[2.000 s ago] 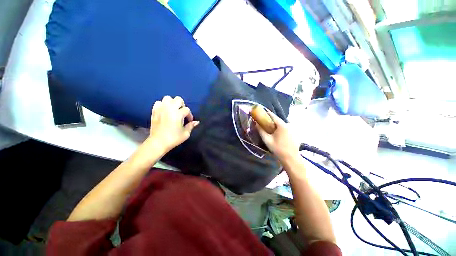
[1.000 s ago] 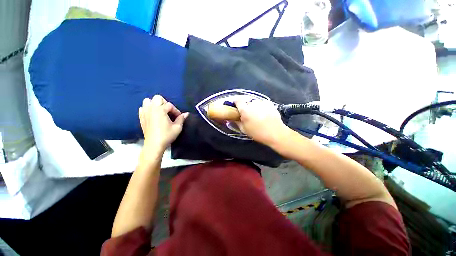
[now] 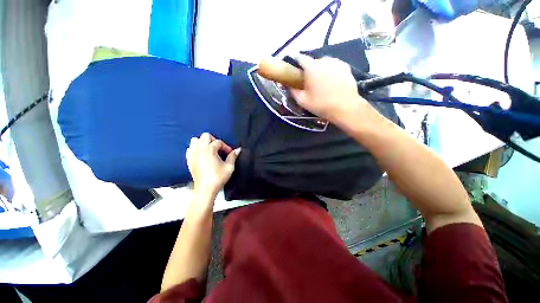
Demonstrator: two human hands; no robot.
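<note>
A black garment [image 3: 308, 157] lies over the right part of the blue padded buck [image 3: 148, 118], with folds running along its lower half. No buttons or lapels show on it. My right hand [image 3: 325, 86] grips the wooden handle of the steam iron [image 3: 281, 97], whose pointed plate is over the garment's upper left part. I cannot tell if the plate touches the cloth. My left hand [image 3: 213, 163] pinches the garment's left edge between thumb and fingers, beside the blue pad.
A black hanger [image 3: 302, 26] lies behind the garment on the white table [image 3: 237, 29]. A dark flat object [image 3: 139, 195] lies under the pad's front edge. Black hoses [image 3: 450, 97] run right from the iron. A glass-like container [image 3: 378, 35] stands at the back.
The iron has moved from the garment's middle to its upper left, turned, with my right hand on it. My left hand still pinches the edge. Folds now show in the lower cloth. The view has shifted.
</note>
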